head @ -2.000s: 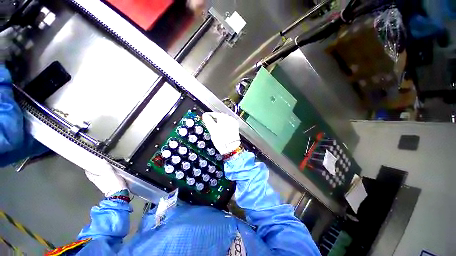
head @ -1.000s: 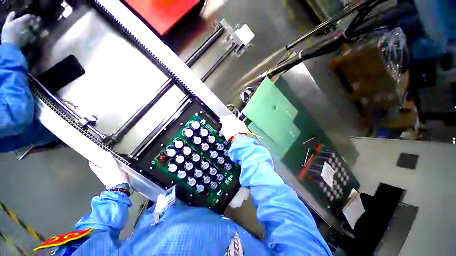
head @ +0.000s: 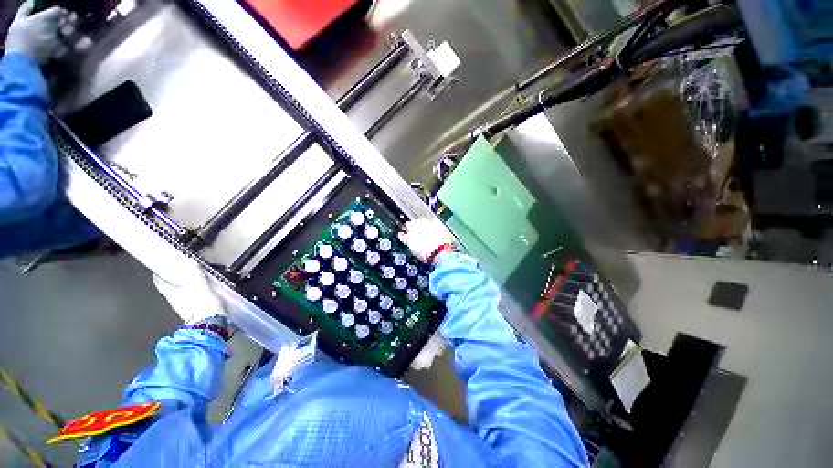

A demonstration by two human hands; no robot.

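Note:
A green circuit board (head: 352, 315) with rows of pale-topped capacitors lies in a black pallet (head: 274, 249) between the conveyor rails. My gloved left hand (head: 189, 291) rests on the near rail, left of the pallet, its fingers partly out of sight. My gloved right hand (head: 422, 239) is at the far rail beside the pallet's right edge. Its fingertips are at the pallet's edge; whether they grip it is unclear. No tool shows in either hand.
Green sheets (head: 490, 201) and a second capacitor board (head: 585, 315) with white paper lie on the bench to the right. A dark block (head: 111, 111) lies on the conveyor bed. Another person's gloved hand (head: 35, 35) is at upper left. A red box (head: 301, 16) stands beyond the line.
My right hand has moved from over the board's upper right corner to the far rail beside the pallet. My left hand stays at the near rail. The other person's hand has come into view.

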